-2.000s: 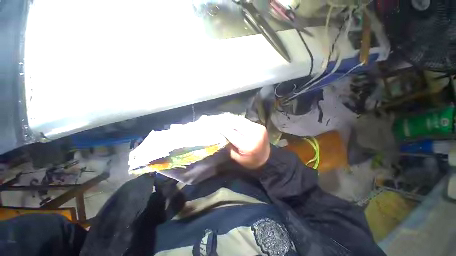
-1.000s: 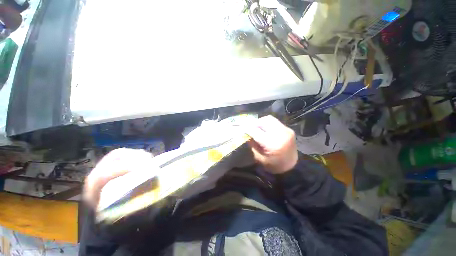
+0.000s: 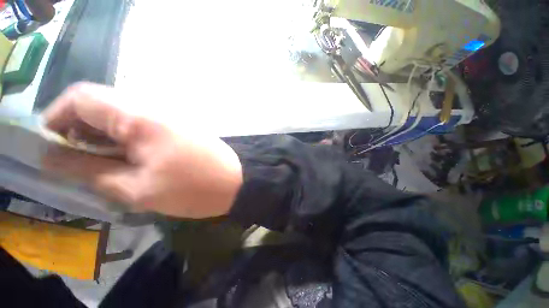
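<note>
My right hand (image 3: 150, 159) is blurred and reaches across to the left, over the front left edge of the white table (image 3: 198, 102). Its fingers are curled. A thin pale edge shows between them, but blur hides what it is and whether it is gripped. My left hand cannot be made out. The pale cloth with the yellow print cannot be made out either.
Long dark shears (image 3: 352, 78) lie by the cream sewing machine head (image 3: 415, 30). A green box (image 3: 24, 57) is at the upper left. A dark fan (image 3: 517, 72) and a green container (image 3: 517, 207) are at the right. An orange-yellow panel (image 3: 51, 243) is lower left.
Both hands held the pale printed cloth over my lap one second ago. My right hand has swung far left, and my left hand and the cloth are no longer distinguishable. The view has shifted.
</note>
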